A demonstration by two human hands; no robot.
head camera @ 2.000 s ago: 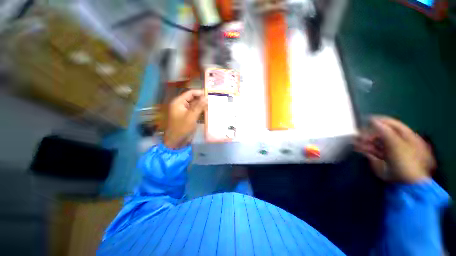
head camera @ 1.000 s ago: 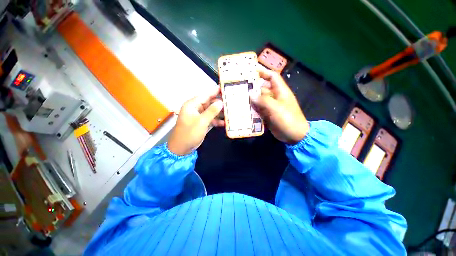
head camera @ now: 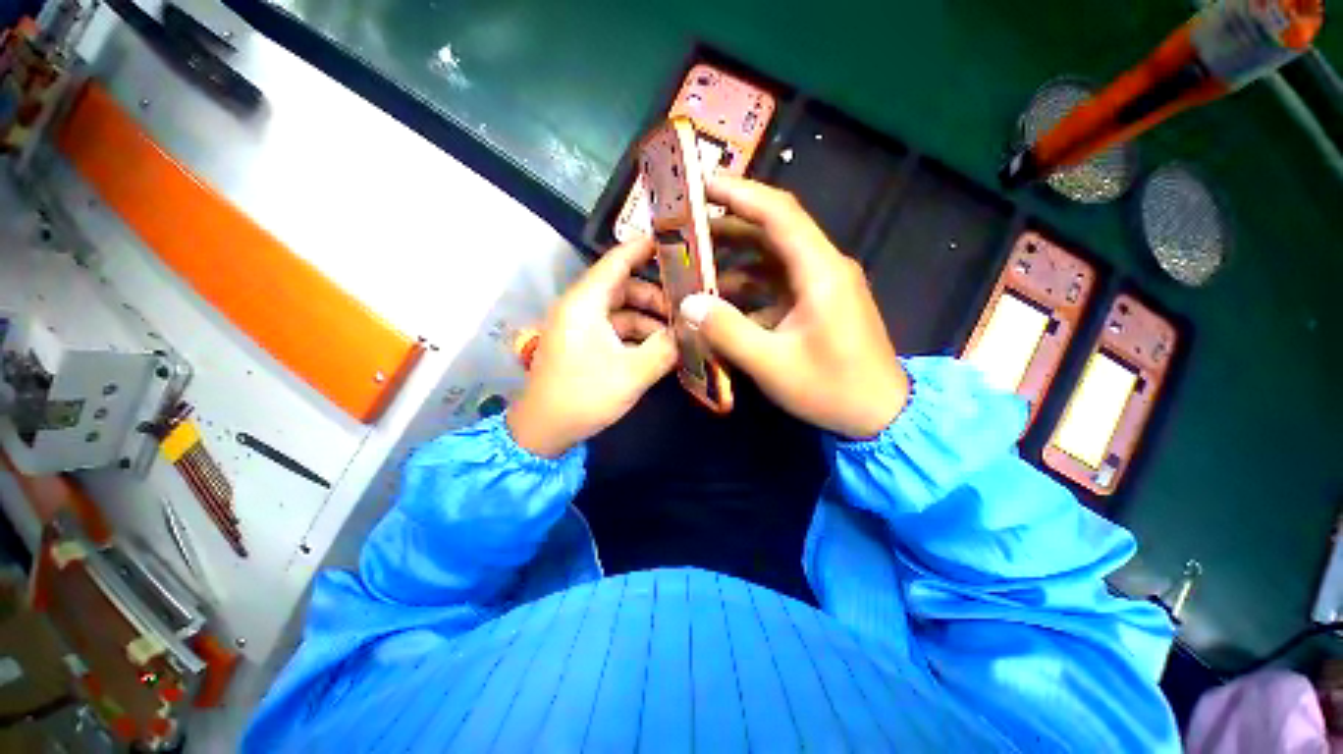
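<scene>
A phone middle frame is held up in front of me, tilted so that its long side edge faces me. My left hand grips its left side near the middle. My right hand grips its right side, with the thumb on the lower edge. Some fingers of both hands are hidden behind it. The black compartment tray lies beyond my hands. One frame sits in its left slot, partly hidden by the held one. Two more frames sit in its right slots.
An orange electric screwdriver hangs at the upper right over two round dishes. The white machine with its orange strip fills the left. Yellow-topped thin tools lie on its bed. Pink cloth shows at the lower right.
The held frame has turned from face-on to nearly edge-on, still between both hands. The view has shifted, so more of the tray shows and the machine sits farther left.
</scene>
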